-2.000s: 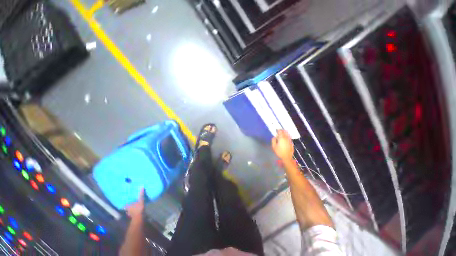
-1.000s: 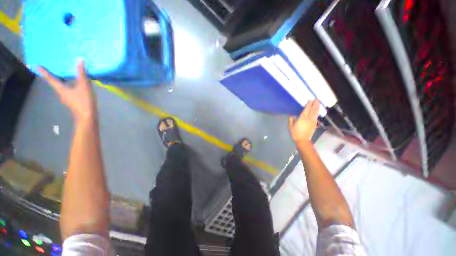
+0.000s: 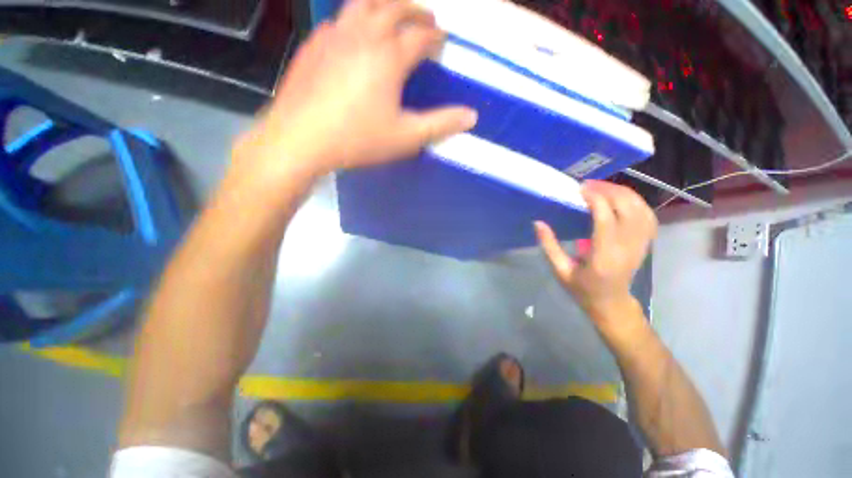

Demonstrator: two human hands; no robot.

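Several blue boards or folded trays with white top edges stand side by side; the front blue board [image 3: 458,201] leans a little apart from the blue board behind it [image 3: 523,126], which has a small label. My right hand [image 3: 607,238] grips the front board's right top corner, thumb on its face and fingers over the edge. My left hand [image 3: 360,103] lies over the boards' left end, thumb by the front board's white edge and fingers over the boards behind. It hides that end, and its grip is unclear.
A light blue plastic stool [image 3: 84,243] is at the left, cut off by the edge. Dark rack shelves with red lights [image 3: 682,75] are at the upper right. A wall socket [image 3: 745,240] and thin white cable are right. My feet are near a yellow floor line [image 3: 355,387].
My left hand has left the stool and moved right onto the boards. The stool now shows its open legs at the left. The boards appear closer, and my right hand now grips the front one.
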